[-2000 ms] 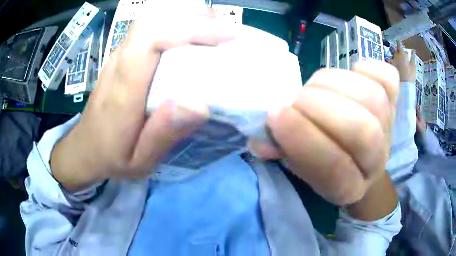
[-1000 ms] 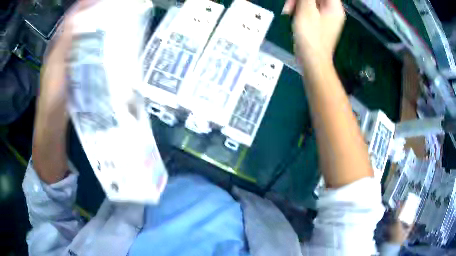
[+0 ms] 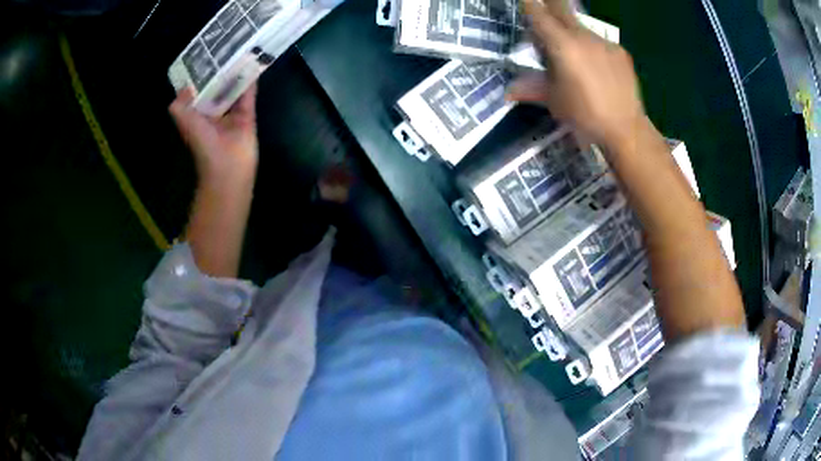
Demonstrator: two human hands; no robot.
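Note:
My left hand grips the lower end of a white retail carton with grey-blue panels, held up at the upper left, away from the bench; its far end is cut off by the top edge. My right hand is at the upper right over another white carton lying on the bench. Its fingers touch or overlap that carton; I cannot tell whether they grip it. The knife is not visible.
More white cartons lie in a slanting row on the green bench, hang tabs towards me. A metal rail curves along the right side. Yellow tape marks the dark floor at left.
The view has turned to the left. The carton in my left hand has moved up and away from my body. My right hand has come over the cartons on the bench.

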